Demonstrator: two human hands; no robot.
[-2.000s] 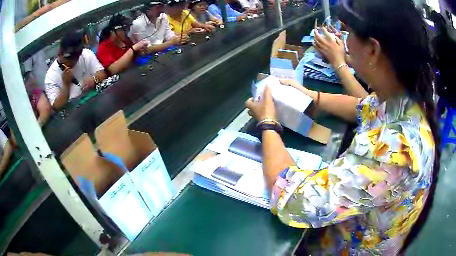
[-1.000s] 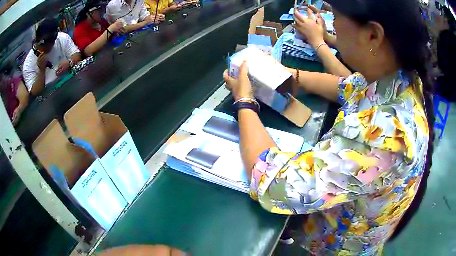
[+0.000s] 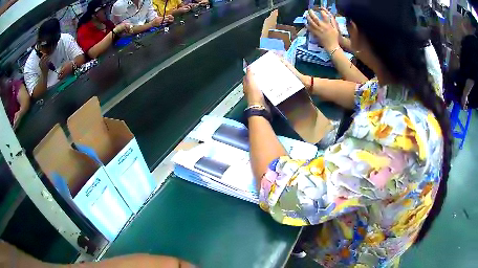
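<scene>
Two erected cartons [image 3: 116,183] stand side by side at the left, against the white post. Their brown flaps are raised, their tops are open, and small dark print shows on pale blue sides. A bare forearm [image 3: 99,261], seemingly my own, crosses the bottom left edge, with a thin dark line across it near its right end. I cannot tell which arm it is. Neither my left hand nor my right hand shows; both are outside the picture. Overlapping flat cartons [image 3: 209,166] with dark printed pictures lie on the green bench [image 3: 204,230], right of the open pair.
A neighbouring worker in a flowered shirt [image 3: 356,172] holds an open carton [image 3: 278,78], its brown flap hanging down. Farther back, other hands [image 3: 325,34] work above more cartons. A dark conveyor [image 3: 173,89] runs behind the bench, with seated workers across it. A chipped white post [image 3: 36,183] rises at the left.
The view has swung right and down since the first frame. The forearm shows more at the bottom left. The neighbour's carton has turned, its opening now facing the bench. The open pair has stayed put.
</scene>
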